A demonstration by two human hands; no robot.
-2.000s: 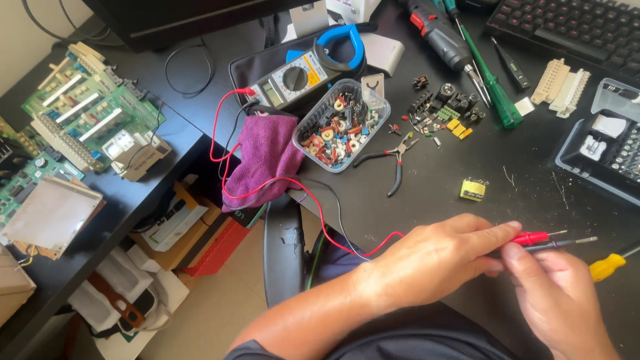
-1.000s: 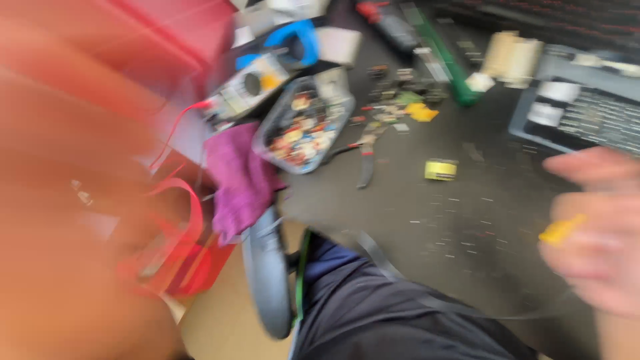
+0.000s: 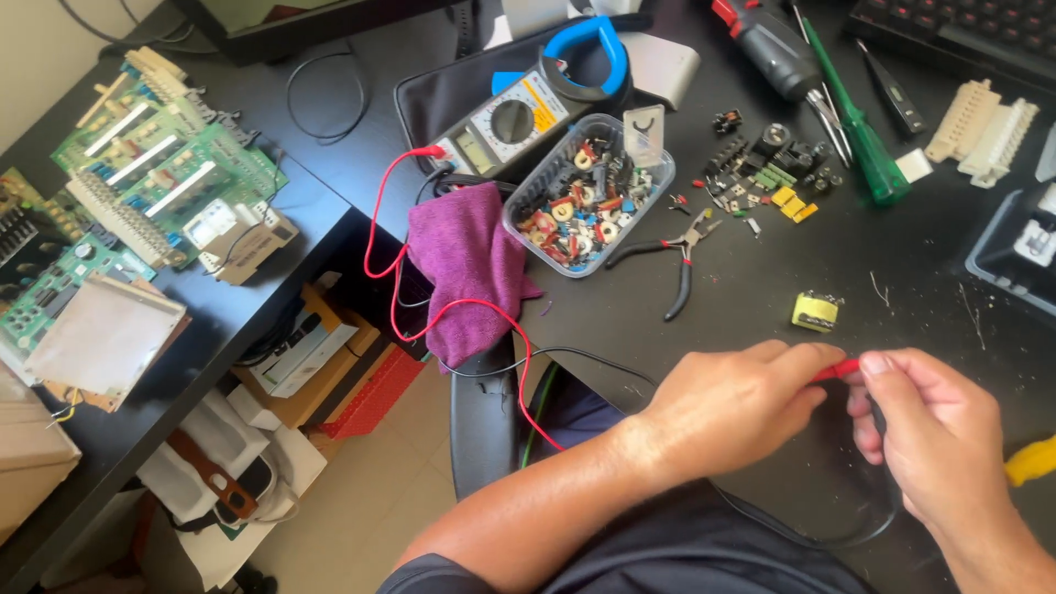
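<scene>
My left hand [image 3: 742,404] and my right hand [image 3: 932,421] meet at a red test probe [image 3: 840,370], the fingers of both closed on it; its tip is hidden. A black lead loops below my right hand. The red lead [image 3: 487,304] runs past a purple cloth [image 3: 466,264] to a clamp multimeter [image 3: 511,120] with a blue jaw. Above my hands lies a small yellow-wrapped transformer [image 3: 815,311]. Black-handled cutting pliers [image 3: 681,256] lie spread beside a plastic tub of electronic parts [image 3: 587,194].
Loose components [image 3: 767,173], a green screwdriver [image 3: 862,124], a power screwdriver [image 3: 767,49] and cream connectors [image 3: 982,132] lie at the back. A yellow handle [image 3: 1031,462] is right of my right hand. Circuit boards [image 3: 165,165] cover the left desk. A chair armrest [image 3: 483,421] stands by the desk edge.
One second ago my left arm was a blur across the left side, away from my right hand. Now both hands are together at the red probe. The view has shifted.
</scene>
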